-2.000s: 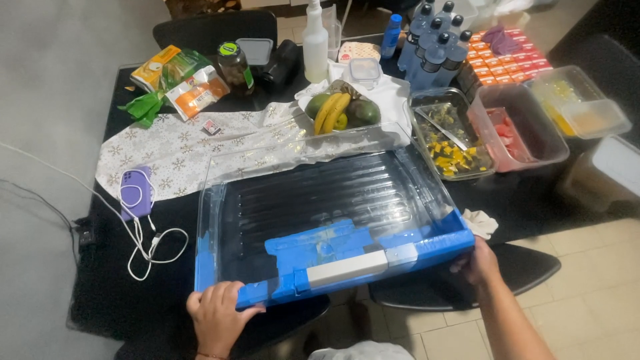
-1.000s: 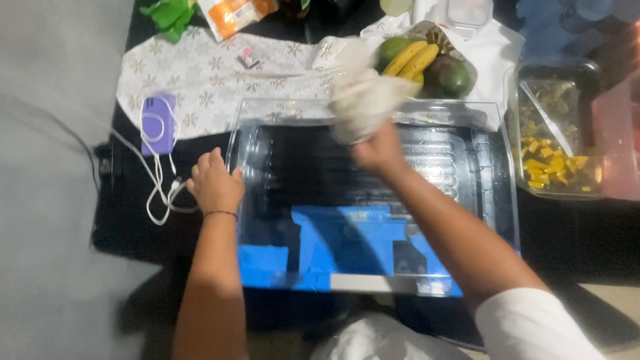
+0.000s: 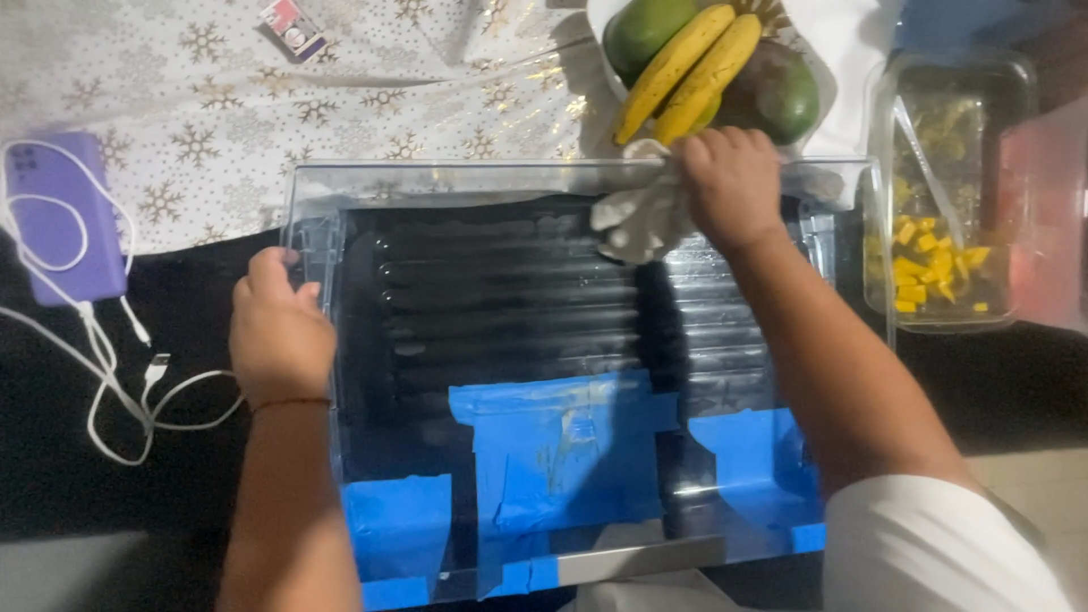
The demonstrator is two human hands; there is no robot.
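A clear plastic drawer (image 3: 510, 323) with a ribbed bottom lies on the black table, its near part patched with blue tape (image 3: 569, 459). My left hand (image 3: 285, 331) grips its left wall. At the far wall, toward the right, my right hand (image 3: 731, 183) holds a crumpled white cloth (image 3: 642, 221), which touches the inside of the wall and the ribbed bottom. A pale strip (image 3: 642, 559) runs along the near edge.
Beyond the drawer, bananas (image 3: 680, 76) and green fruit (image 3: 778, 93) lie in a white bowl. A glass dish (image 3: 952, 319) with yellow cubes stands right. A purple phone (image 3: 68, 229) with white cable (image 3: 140, 408) lies left on the black table, beside a snowflake-patterned cloth (image 3: 357, 110).
Two seconds ago both hands held the drawer's near corners. My left hand has since moved to the left wall, and my right hand has taken the white cloth. The view has moved closer.
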